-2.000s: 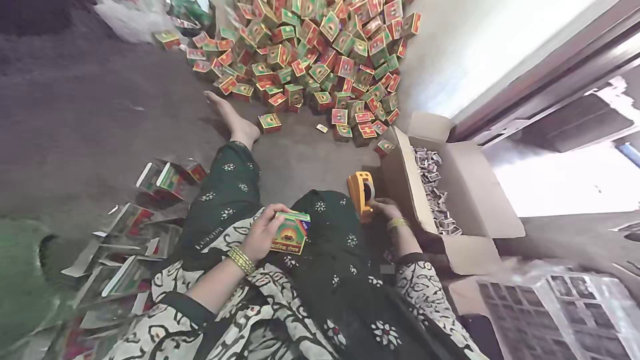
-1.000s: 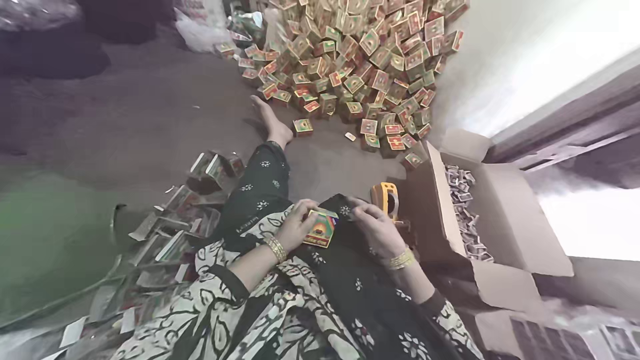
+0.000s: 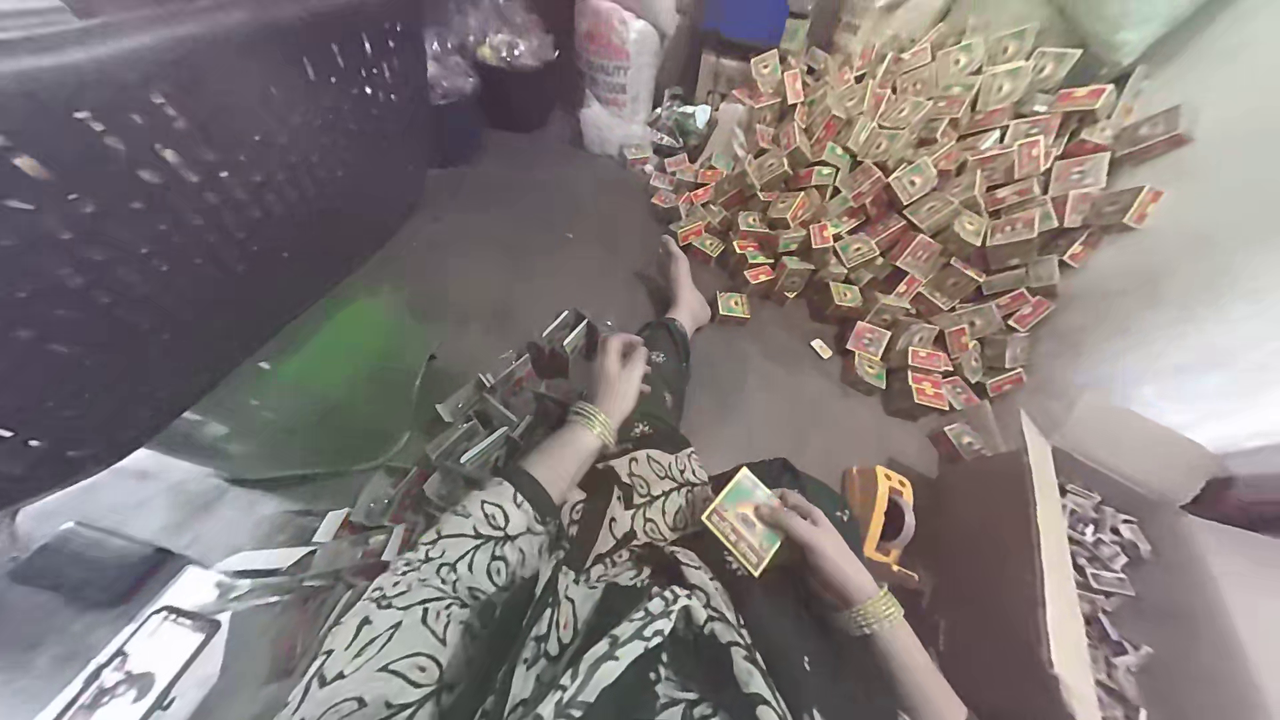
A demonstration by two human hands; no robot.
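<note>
My right hand (image 3: 805,535) holds a small printed cardboard box (image 3: 743,521), green, red and yellow, above my right thigh, with the thumb on its printed face. My left hand (image 3: 620,375) is raised over my left shin, beside a pile of small boxes or cartons (image 3: 480,440) to the left of my leg; its fingers are bent, and whether they hold anything is not clear. A yellow tape dispenser (image 3: 890,515) with a roll of tape stands on the floor just right of my right knee.
A large heap of similar printed boxes (image 3: 900,190) lies ahead against the wall. An open cardboard carton (image 3: 1045,570) with many small packets (image 3: 1105,580) stands at the right. A phone (image 3: 145,665) lies lower left. Sacks (image 3: 615,75) and a dark bucket (image 3: 515,90) stand at the back.
My left hand has left the small box and moved out to the left, over my shin. The right hand now holds the box. The view has swung to the left.
</note>
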